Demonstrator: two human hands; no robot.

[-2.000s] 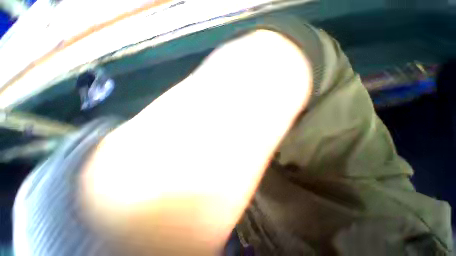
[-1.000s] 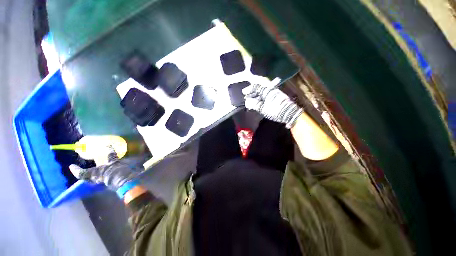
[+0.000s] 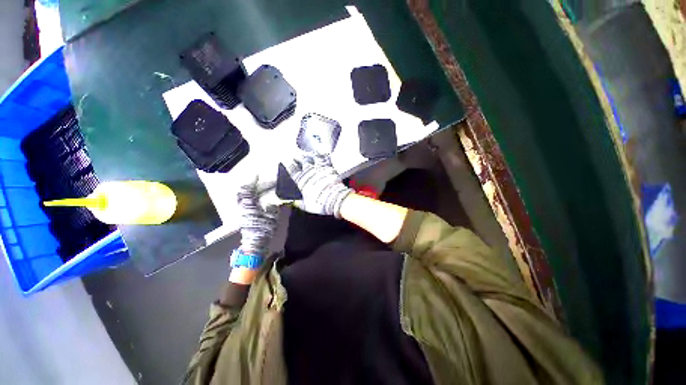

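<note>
My left hand [image 3: 258, 214] and my right hand [image 3: 320, 186], both in grey-white striped gloves, meet at the near edge of the white sheet [image 3: 341, 51]. They hold a black cover plate [image 3: 286, 185] between them, tilted and partly hidden by the fingers. A shiny greyish plate [image 3: 318, 134] lies just beyond my right hand. Two more flat plates lie to the right, one farther [image 3: 370, 83] and one nearer [image 3: 377, 138]. Black stacks stand at the left [image 3: 208, 135], far left [image 3: 213, 62] and middle [image 3: 268, 95].
A yellow-white glue bottle [image 3: 141, 202] is at the left, its nozzle over a blue crate [image 3: 28, 244] of black plates. The green bench [image 3: 124, 98] lies under the sheet. A dark green conveyor belt [image 3: 526, 135] with a worn brown edge rail [image 3: 505, 197] runs along the right.
My left hand has left the glue bottle and moved right. My right hand has moved left from the right-hand plate. The near plate that lay on the sheet is gone from its place; a plate is between my hands.
</note>
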